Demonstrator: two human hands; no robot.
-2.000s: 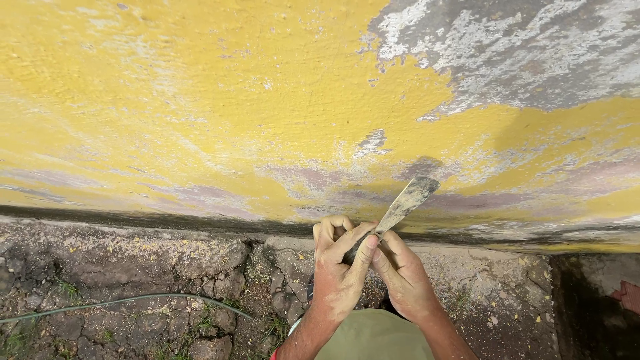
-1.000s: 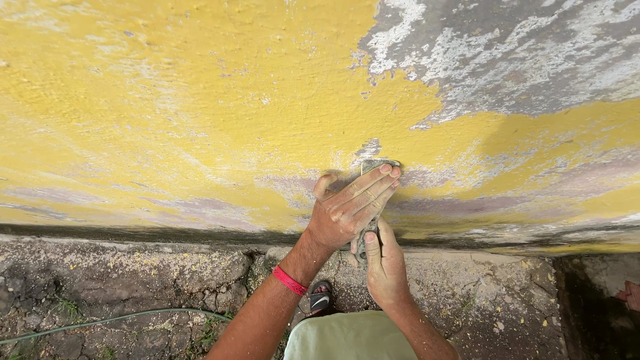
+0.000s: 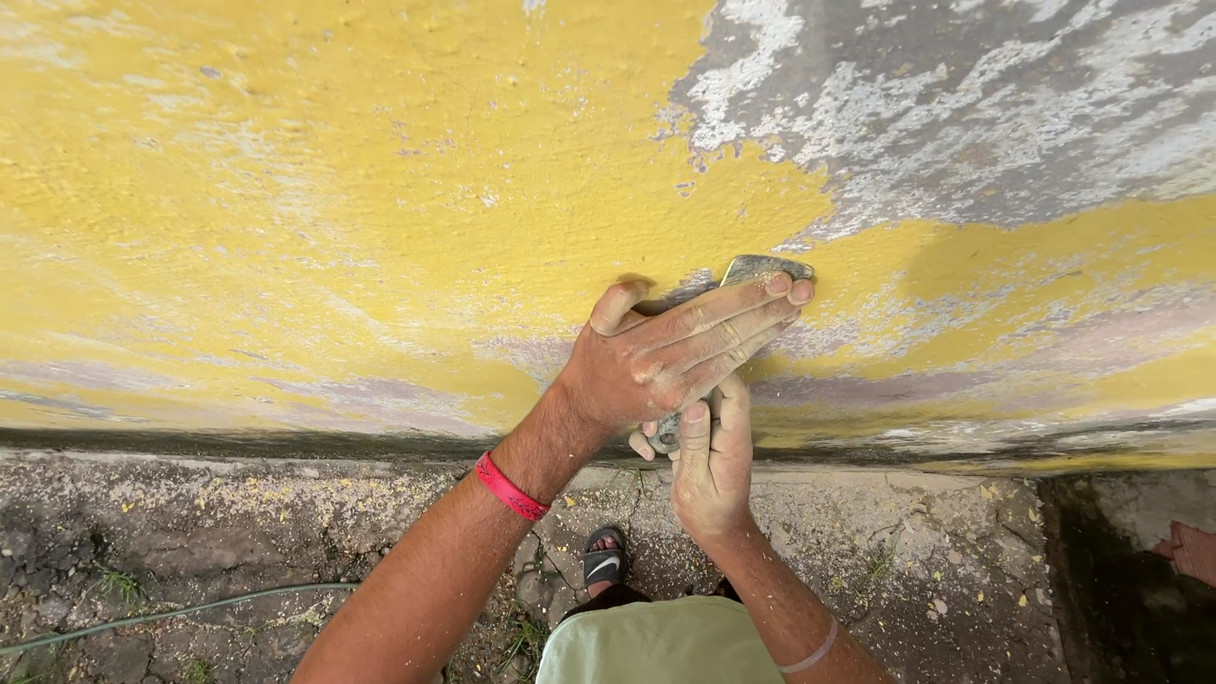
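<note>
A putty knife (image 3: 768,267) with a dusty metal blade lies against the yellow painted wall (image 3: 427,190), its blade edge just below the large grey and white bare patch (image 3: 950,104). My left hand (image 3: 679,351) presses on the blade with its fingers extended together, the thumb bent out to the side. Beneath it, my right hand (image 3: 712,456) grips the handle, whose end shows near the right thumb. Dust coats the fingers of both hands. Part of the blade and most of the handle are hidden by my left hand.
Along the wall's foot runs a rough concrete ledge (image 3: 902,513) strewn with paint flakes. A thin green hose (image 3: 218,600) crosses the cracked ground at the lower left. My sandalled foot (image 3: 604,559) stands below my hands. A dark recess borders the ledge at the right.
Two seconds ago both hands held the putty knife with its blade uncovered. My left hand has since moved onto the blade, which now lies against the wall, and my right hand is at the handle.
</note>
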